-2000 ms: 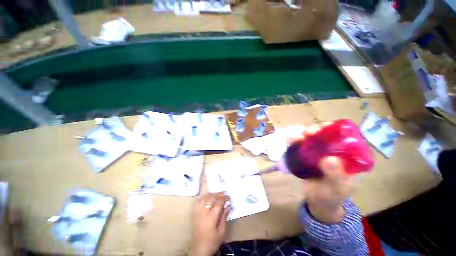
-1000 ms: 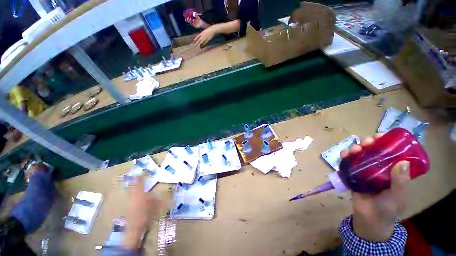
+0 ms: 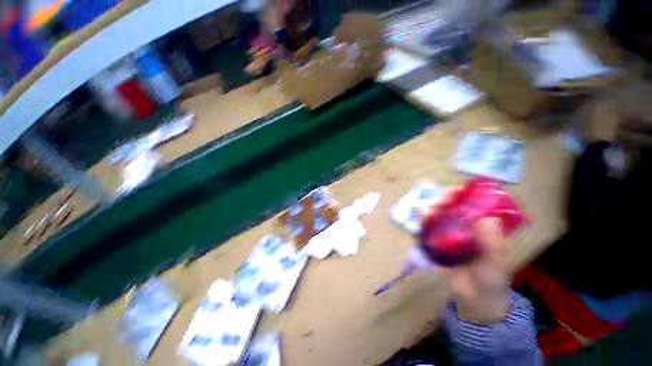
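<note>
My right hand (image 3: 486,268) is shut on the squeeze bottle (image 3: 457,225) of red liquid, its thin dark nozzle pointing down and left over the bench. My left hand is not in the picture. White square base plates with posts lie left of the bottle: one (image 3: 272,271) partly overlaps another (image 3: 221,325), and one (image 3: 148,317) lies farther left. The brown square plate (image 3: 309,218) with blue-grey posts touches the crumpled white rag (image 3: 347,229). A further plate (image 3: 416,206) is partly behind the bottle. The view is blurred.
The green conveyor belt (image 3: 236,175) runs beyond the bench. An open cardboard box (image 3: 332,68) stands across it, near a blurred person's hand (image 3: 261,57). Another plate (image 3: 490,156) lies at the right, near a person in dark clothes (image 3: 608,214). Plates and a rag lie across the belt.
The view has swung right and tilted. My left hand, blurred over the left plates a second ago, has left the picture. The plate under it two seconds ago is gone from that spot. The bottle stays held.
</note>
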